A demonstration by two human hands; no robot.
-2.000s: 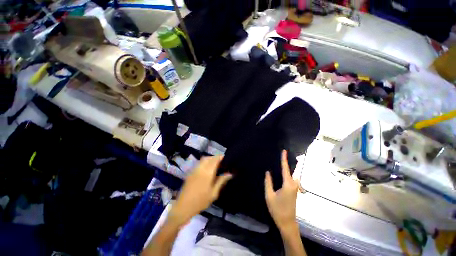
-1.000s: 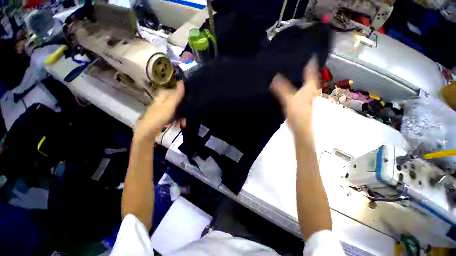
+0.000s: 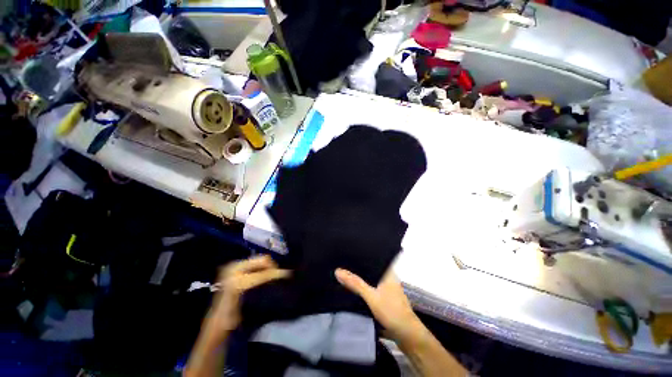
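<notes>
Black cloth pieces (image 3: pixel 346 199) lie in a stack on the white table left of the machine, their rounded ends pointing away from me. Their near end hangs over the table's front edge, with pale grey-white patches (image 3: pixel 354 337) on it. My left hand (image 3: pixel 247 283) is at the stack's near left side, slightly blurred, its fingers at the cloth. My right hand (image 3: pixel 379 298) is at the near right side, thumb on top of the cloth and the other fingers hidden beneath or behind it.
The white machine head with a blue stripe (image 3: pixel 560 199) stands at right, scissors (image 3: pixel 617 324) near it. At left are a cream machine (image 3: pixel 155 99), a white roll (image 3: pixel 236 151), a yellow-black bottle (image 3: pixel 250 129) and a green bottle (image 3: pixel 271 77). Mixed scraps (image 3: pixel 471 92) lie behind the table.
The wide black cloth was spread, then lifted toward the back left by both hands. Now the black cloth lies nearer, in a narrower stack, and both hands are back at the table's front edge.
</notes>
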